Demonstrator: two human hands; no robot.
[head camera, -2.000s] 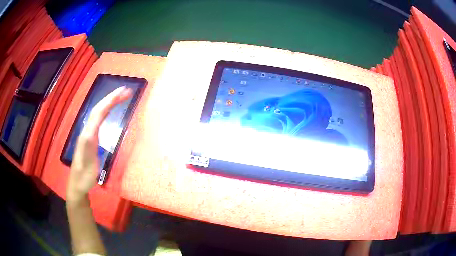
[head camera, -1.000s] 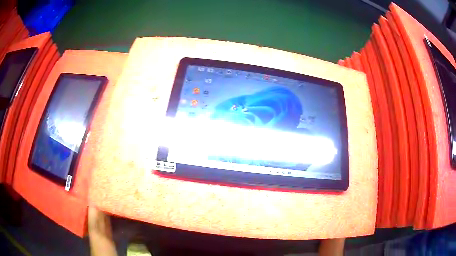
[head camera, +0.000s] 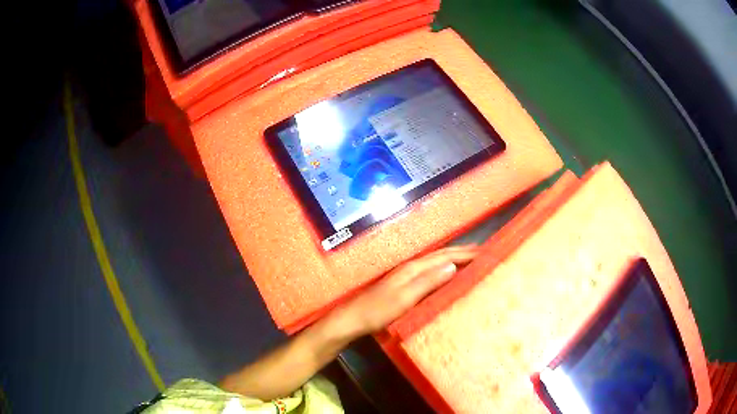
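A tablet (head camera: 388, 154) with a lit blue desktop and a grey window lies on an orange-red foam stack (head camera: 267, 234) in the middle. A small white label sits at its near corner. Another tablet (head camera: 646, 348), dark with white glare, lies on the lower-right foam stack (head camera: 485, 331) and is cut off by the frame. My bare left hand (head camera: 396, 295) lies in the gap between these stacks, fingers together along the side of the lower-right one. Its palm side is hidden. My right hand is out of view.
Another foam stack (head camera: 323, 48) stands at the top left with part of a dark-framed tablet (head camera: 234, 28) on it. A green surface (head camera: 558, 97) runs along the far side. Grey floor with a yellow line (head camera: 105, 259) lies at the left.
The view has swung left and tilted, bringing the left tablet to the middle and its neighbour to the lower right. My left hand has come further into view; my right hand has left it.
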